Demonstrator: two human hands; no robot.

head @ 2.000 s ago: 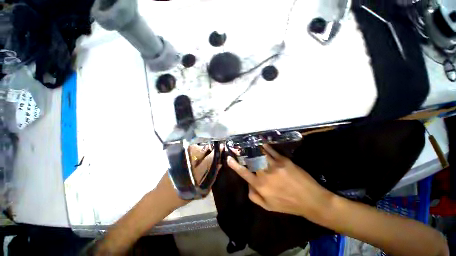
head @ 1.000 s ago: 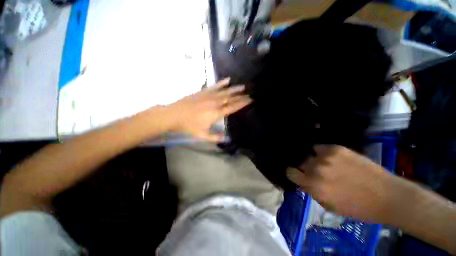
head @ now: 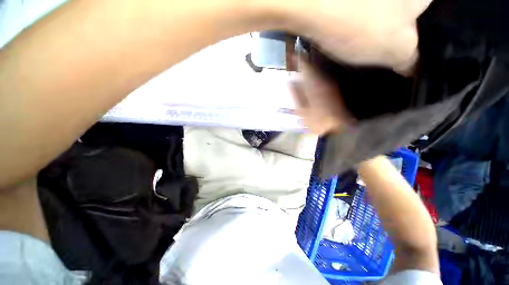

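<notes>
A large dark garment is raised at the upper right, its greyish-brown edge slanting across the view. My left arm crosses the top. My left hand is at the garment's upper part, its fingers hidden or cut off by the frame edge. My right forearm rises from the lower right and passes behind the garment. My right hand is blurred beside the garment's left side, over the table edge, and its grip is unclear. A small grey machine part shows under my left arm.
The white table edge runs across the middle. Another dark cloth lies at the lower left, beside my light-coloured lap. A blue perforated crate with pale scraps stands right of my lap. Dark blue cloth is piled at the far right.
The view has shifted down and right, off the machine head. My left hand has moved from the table to the upper right, across my right hand. The garment has moved up and right.
</notes>
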